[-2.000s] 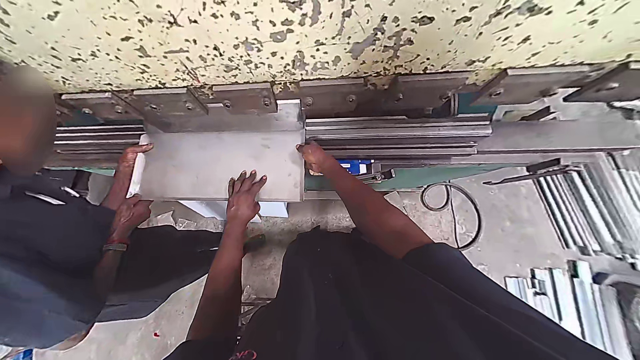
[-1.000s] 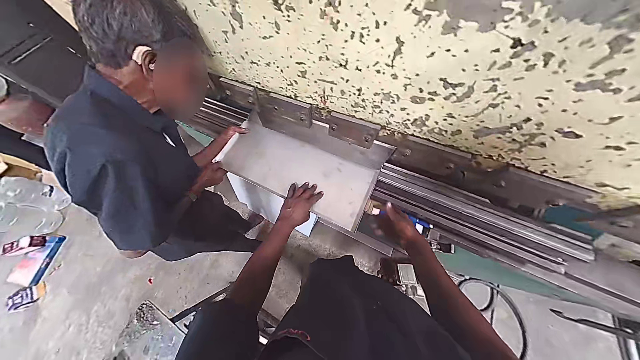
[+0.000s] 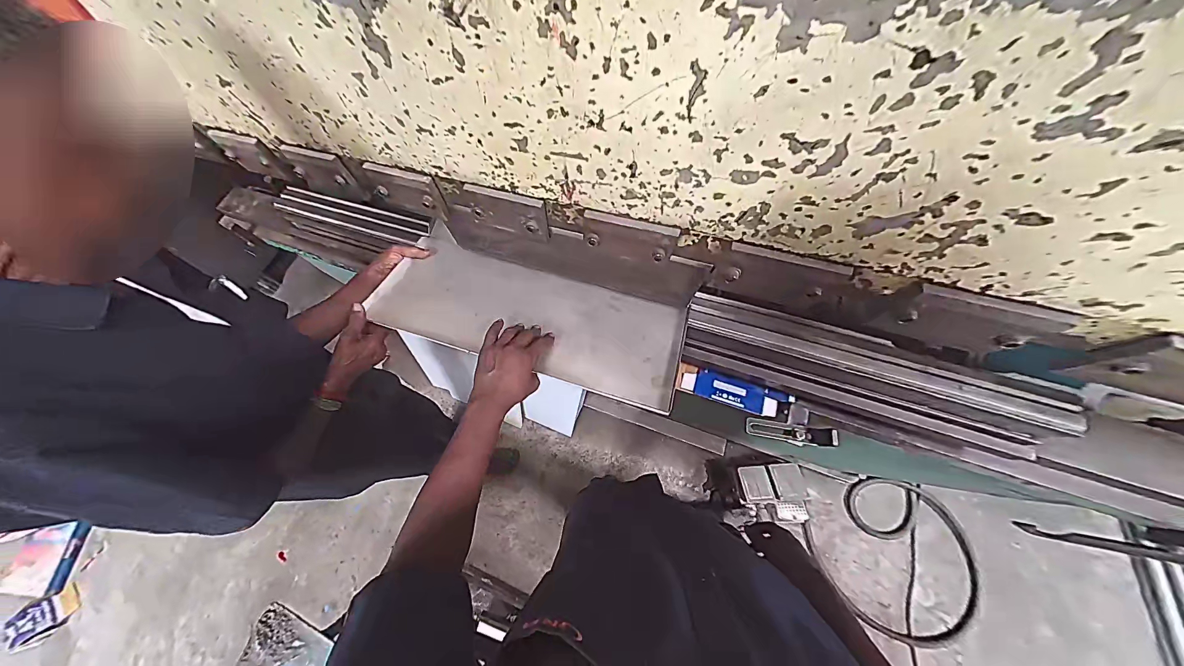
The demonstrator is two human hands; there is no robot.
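A bent sheet-metal tray [image 3: 555, 319] with an upturned back flange lies across the bed of a press brake. My left hand [image 3: 511, 361] rests on its near edge, fingers spread over the flat face. The co-worker's one hand [image 3: 403, 262] grips the tray's left end at the back; the other hand [image 3: 359, 350] is at its near left corner. My right hand cannot be made out; a dark shape low beside my torso is too unclear to name.
Long steel die bars [image 3: 869, 370] run right of the tray, under bolted clamp plates [image 3: 601, 242]. A blue box [image 3: 735, 391] and a slotted metal clamp [image 3: 792, 432] lie on the bed's front ledge. A black cable [image 3: 971, 573] loops on the floor. The co-worker [image 3: 139, 398] stands close at left.
My right hand has left the tray's right end, where it was two seconds ago, and dropped out of clear sight. My left hand stays on the tray. The view has turned and shifted.
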